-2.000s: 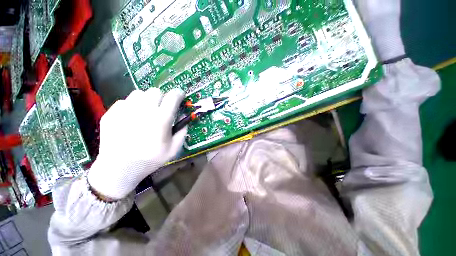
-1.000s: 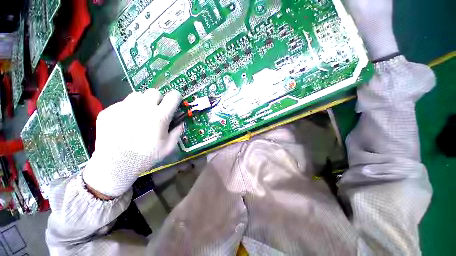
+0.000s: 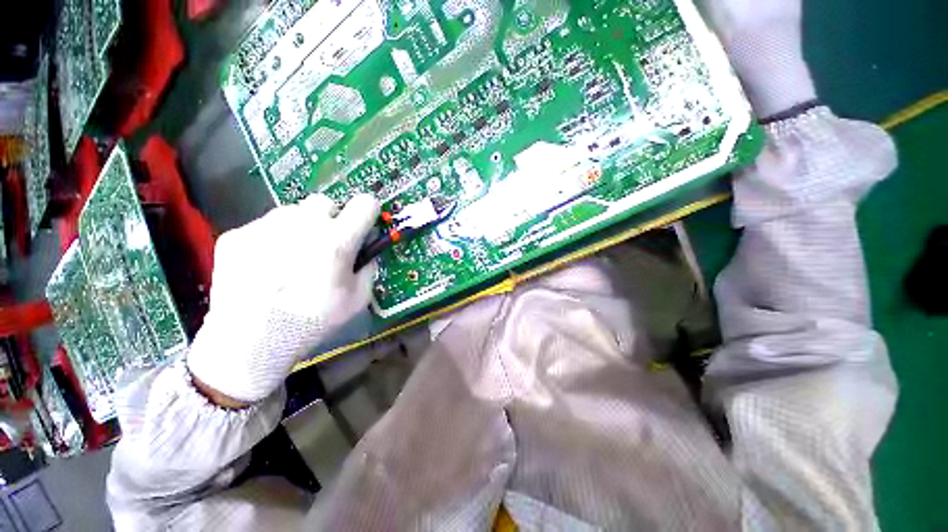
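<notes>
A large green circuit board (image 3: 541,135) is tilted in front of my lap, solder side up, its top cut off by the picture's edge. My left hand (image 3: 286,296), in a white glove, is closed around side cutters (image 3: 376,247) with black and orange-red handles. Their short silver jaws rest at or just above the solder joints on the board's lower left part. My right hand (image 3: 764,52), also gloved, is at the board's upper right edge. Its fingers are cut off by the picture's top, so its grip cannot be seen.
Other green boards (image 3: 120,281) stand at the left with red pads (image 3: 172,223) beside them. Yellow edge tape (image 3: 613,244) runs along the bench edge below the board. A dark object (image 3: 928,278) lies on a green surface at the far right. My lap (image 3: 520,416) is below.
The board and my right hand have shifted slightly left. The cutter jaws have moved a little left in the picture and stay on the same part of the board. My left hand still holds the cutters.
</notes>
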